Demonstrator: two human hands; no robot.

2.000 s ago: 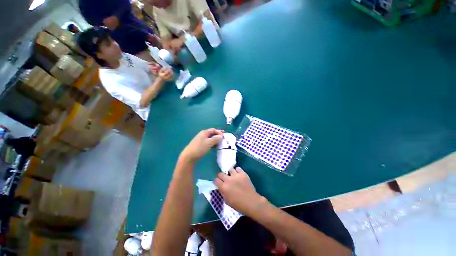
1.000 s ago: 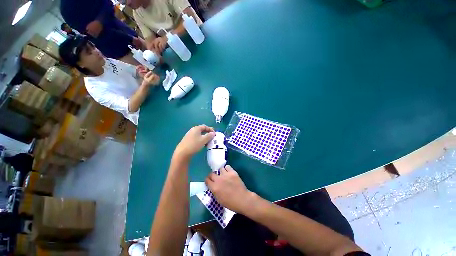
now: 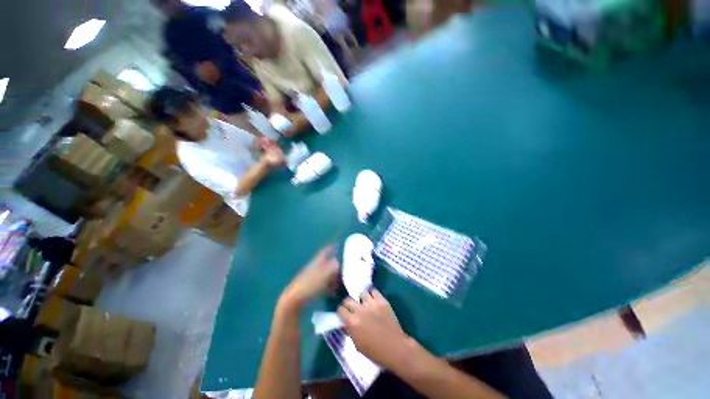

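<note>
A white bulb camera (image 3: 358, 265) is in front of me over the green table, its base end toward me. My right hand (image 3: 374, 323) holds it by the base end. My left hand (image 3: 315, 277) is blurred by motion, just left of the camera; whether its fingers touch it or hold a sticker cannot be told. A sticker sheet (image 3: 352, 362) lies under and beside my right hand, near the table edge, partly hidden by the hand. Bagged sticker sheets (image 3: 428, 253) lie flat to the right of the camera.
Two more bulb cameras, one (image 3: 367, 193) beyond the held one and one (image 3: 313, 167) farther left, are on the green table (image 3: 545, 179). Squeeze bottles (image 3: 313, 113) stand at the far edge, near seated people (image 3: 222, 152). Cartons (image 3: 109, 339) are stacked left. A blurred green box (image 3: 603, 31) is far right.
My left hand has moved off the held camera's top end, slightly left and toward me. My right hand still holds the base end. The view has shifted, so the table things appear lower.
</note>
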